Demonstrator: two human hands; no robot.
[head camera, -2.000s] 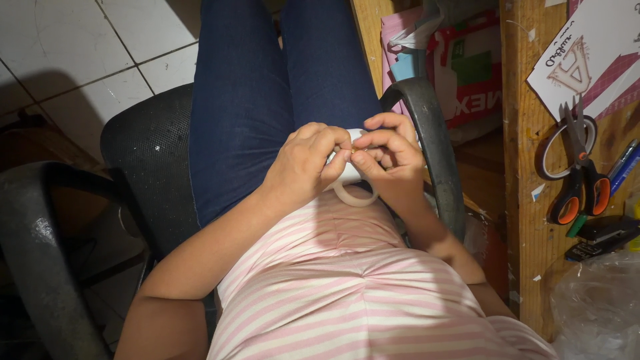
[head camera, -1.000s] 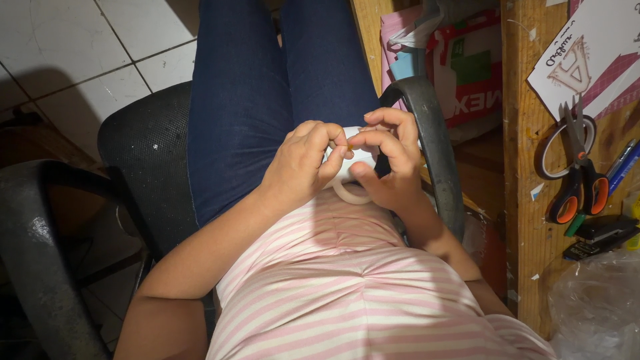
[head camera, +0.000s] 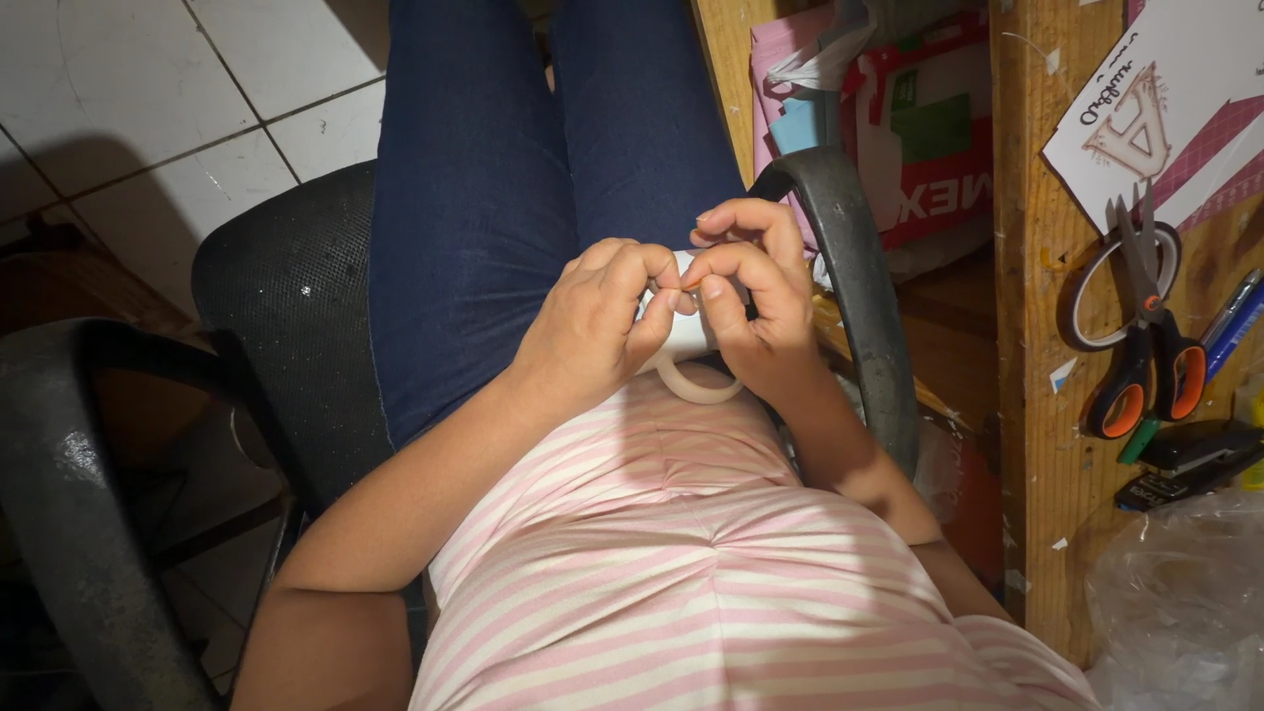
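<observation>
My left hand (head camera: 602, 321) and my right hand (head camera: 760, 301) meet fingertip to fingertip above my lap. Between the pinching thumbs and forefingers is a tiny orange thing (head camera: 692, 285), mostly hidden by the fingers. Beneath them a smooth white object (head camera: 688, 341) rests on my lap, largely covered by both hands. A pale ring (head camera: 699, 387) shows at its near edge, against the striped shirt; whether it is a handle or a separate roll cannot be told. The other fingers of my right hand are curled and raised.
Black chair armrests (head camera: 859, 296) flank me. On the wooden table (head camera: 1027, 395) at right lie scissors (head camera: 1145, 306) over a tape roll (head camera: 1074, 316), a stapler (head camera: 1195, 459), pens (head camera: 1234, 326), printed paper (head camera: 1106, 138) and a clear plastic bag (head camera: 1185, 592). A red-and-white bag (head camera: 933, 148) stands beyond the armrest.
Two seconds ago my fingertips were closer together and lower over the white object. The fingers of my right hand have shifted and lifted slightly; the ring and table items stay in place.
</observation>
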